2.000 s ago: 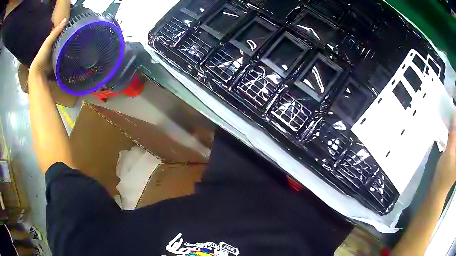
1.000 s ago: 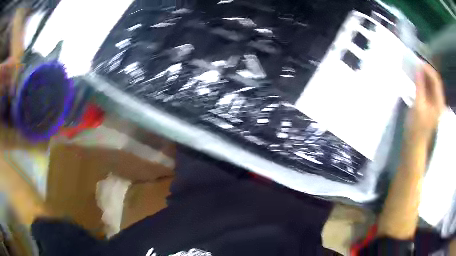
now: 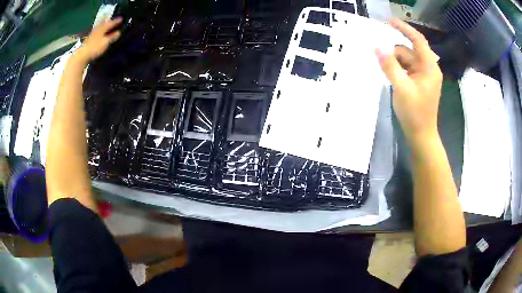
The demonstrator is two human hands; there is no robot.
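Observation:
A large blister tray filled with shiny black front housings lies in front of me. A white die-cut adhesive sheet with dark slots and cut-out windows lies over the tray's right part. My right hand is over the sheet's upper right edge, thumb and fingers curled close together; a small pale bit shows by the fingers, and I cannot tell if it is held. My left hand is over the tray's upper left edge with its fingers spread, and nothing shows in it.
A stack of white sheets lies on the bench at right. More white sheets lie left of the tray. A fan with a purple-blue ring is at lower left. A pale liner shows along the tray's near edge. A dark round object is at upper right.
My left hand has left the fan and moved over the tray's upper left. My right hand has come up beside the white sheet. The view has turned, so the tray sits more level.

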